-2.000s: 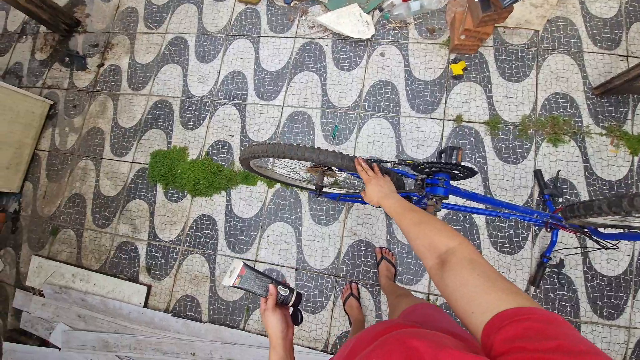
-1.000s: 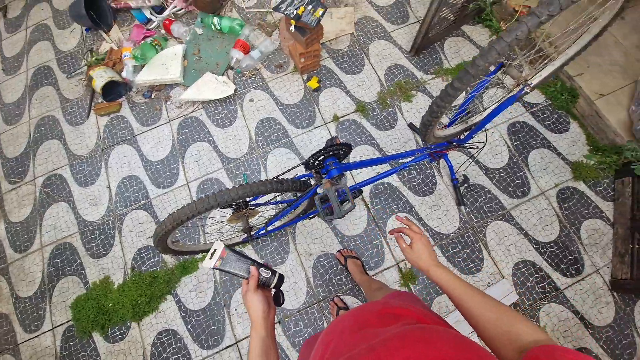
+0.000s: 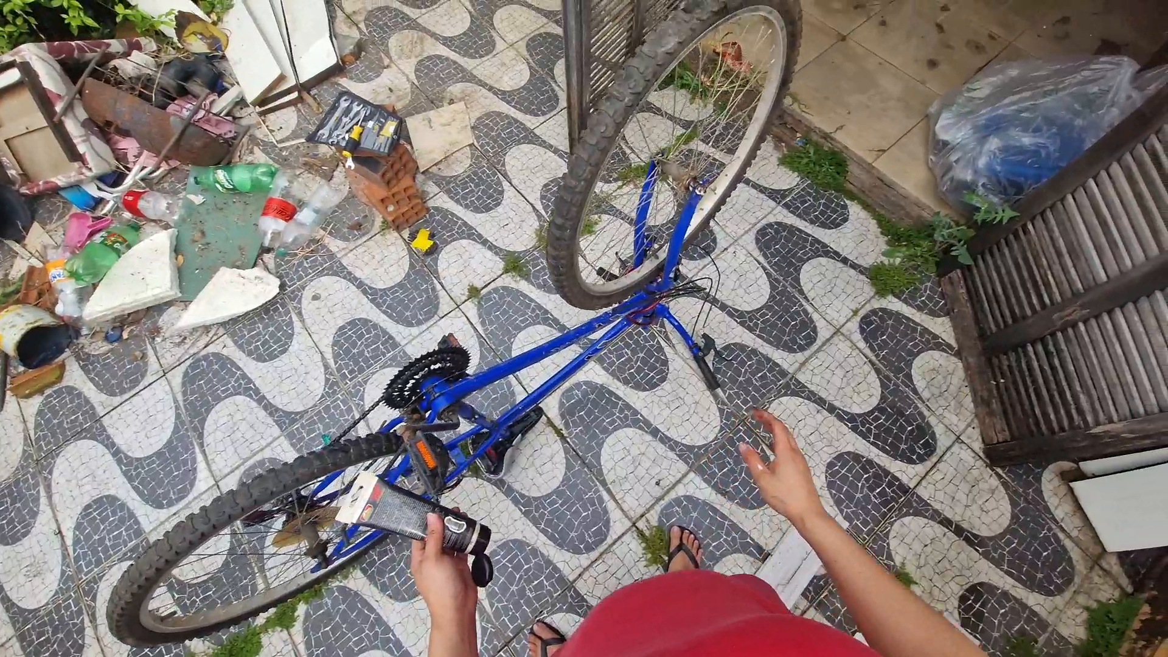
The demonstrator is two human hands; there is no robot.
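My left hand (image 3: 443, 570) holds a black squeeze tube (image 3: 411, 520) with a pale crimped end; its dark flip cap hangs open at the lower right. Behind the tube a blue bicycle frame (image 3: 538, 351) stands upside down on the paving, with its saddle (image 3: 507, 442) near the ground. The rear wheel's tyre (image 3: 151, 547) is at the lower left, the front wheel's tyre (image 3: 584, 182) at the upper right. Chainrings (image 3: 426, 377) and a pedal (image 3: 427, 461) show beside the tube. My right hand (image 3: 780, 470), fingers apart and holding nothing, is below the handlebar grip (image 3: 708, 372).
Plastic bottles (image 3: 235, 178), broken boards (image 3: 228, 297) and other debris lie at the upper left. A tool set in a case (image 3: 356, 123) rests by hollow bricks (image 3: 391, 187). Slatted wooden shutters (image 3: 1068, 338) and a plastic bag (image 3: 1031, 128) are at the right.
My right hand was on the rear tyre two seconds ago; it has come off and is now held in the air toward the front end. The tube stays in my left hand. The view has swung right.
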